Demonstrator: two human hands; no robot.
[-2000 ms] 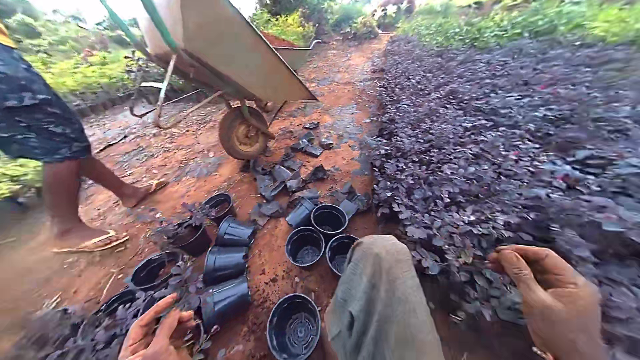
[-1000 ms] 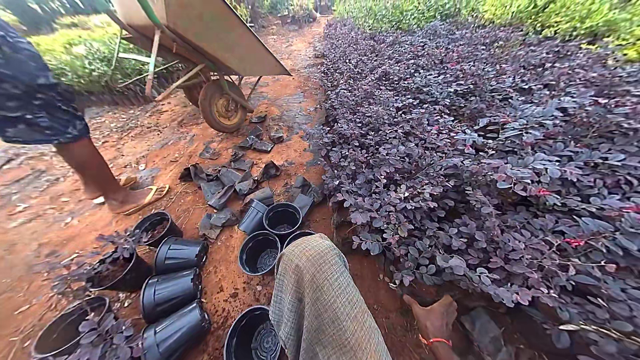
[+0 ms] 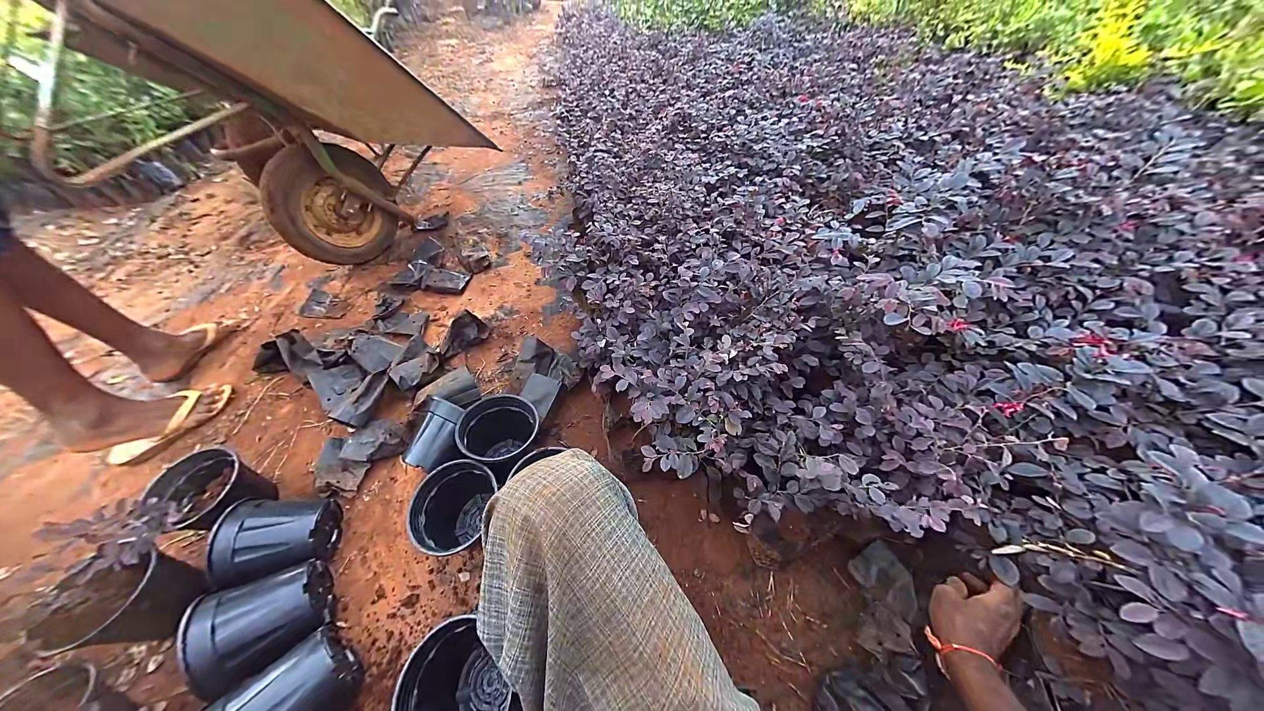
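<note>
My right hand (image 3: 976, 617), with an orange string round the wrist, reaches low at the near edge of the bed of purple-leaved shrubs (image 3: 790, 326). Its fingers are bent among the lower leaves, and what they touch is hidden. Beside it on the soil lies a crumpled black plastic grow bag (image 3: 884, 592). My left hand is out of view. Left of my cloth-covered knee (image 3: 592, 583) stand empty black plastic pots (image 3: 451, 506). More black pots (image 3: 259, 627) lie on their sides farther left, near a potted purple-leaved plant (image 3: 123, 592).
A tipped wheelbarrow (image 3: 326, 69) with its wheel (image 3: 331, 204) on the red soil path stands at the upper left. A person's feet in sandals (image 3: 173, 420) are at the left. Torn black plastic bags (image 3: 360, 365) lie scattered between. Green plants (image 3: 1116, 44) grow beyond the shrubs.
Two seconds ago both hands were raised in view. The left hand has since left the view, and the right has gone down to the shrub bed's near edge.
</note>
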